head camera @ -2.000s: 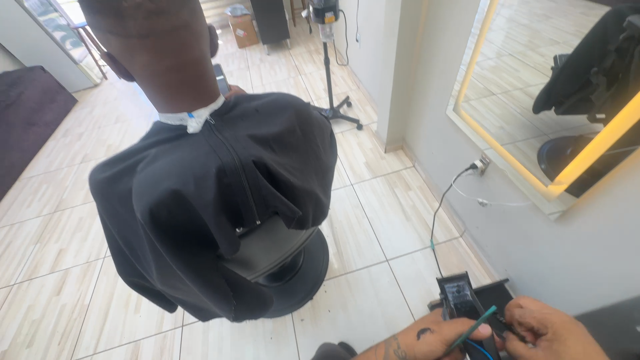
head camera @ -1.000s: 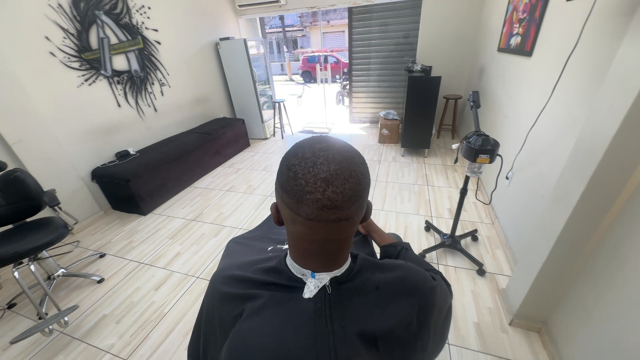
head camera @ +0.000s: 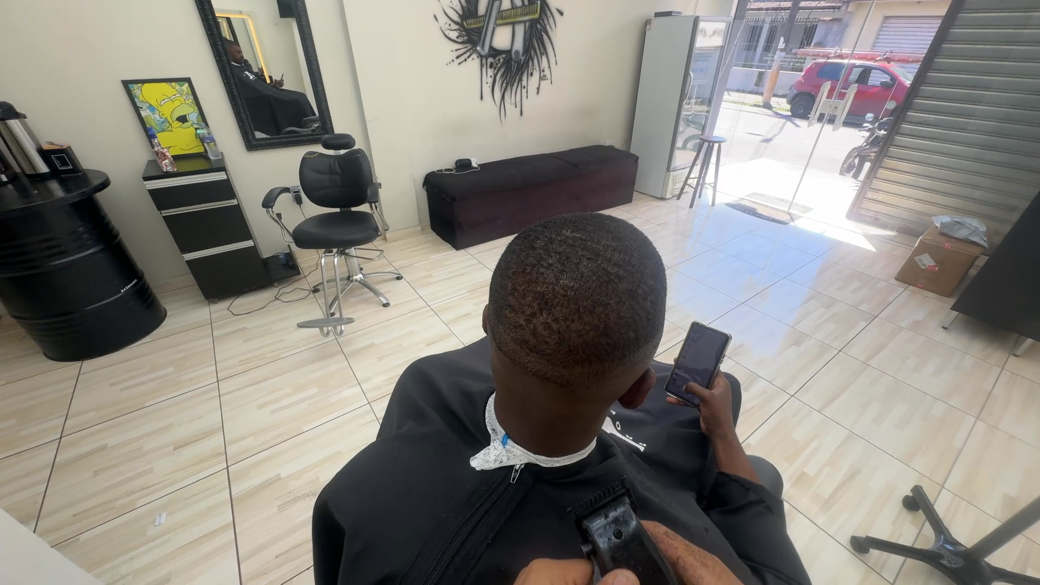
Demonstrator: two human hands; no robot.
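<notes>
At the bottom of the head view, my right hand is around a black hair clipper with a comb guard on its end. Fingers of my left hand touch the clipper's lower left side; most of both hands is cut off by the frame edge. Just beyond them sits a person with short hair, seen from behind. A white neck strip circles the neck above a black barber cape with a zip. The seated person holds up a smartphone on the right.
A wheeled stand's base is at lower right, a cardboard box beyond it. At left stand a black barber chair, a drawer cabinet and a black drum table. A dark bench lines the back wall.
The view has swung from the wall side to the seated person and the room. Both hands and the clipper have come from beside the wall to behind the person, whose phone is now raised into sight.
</notes>
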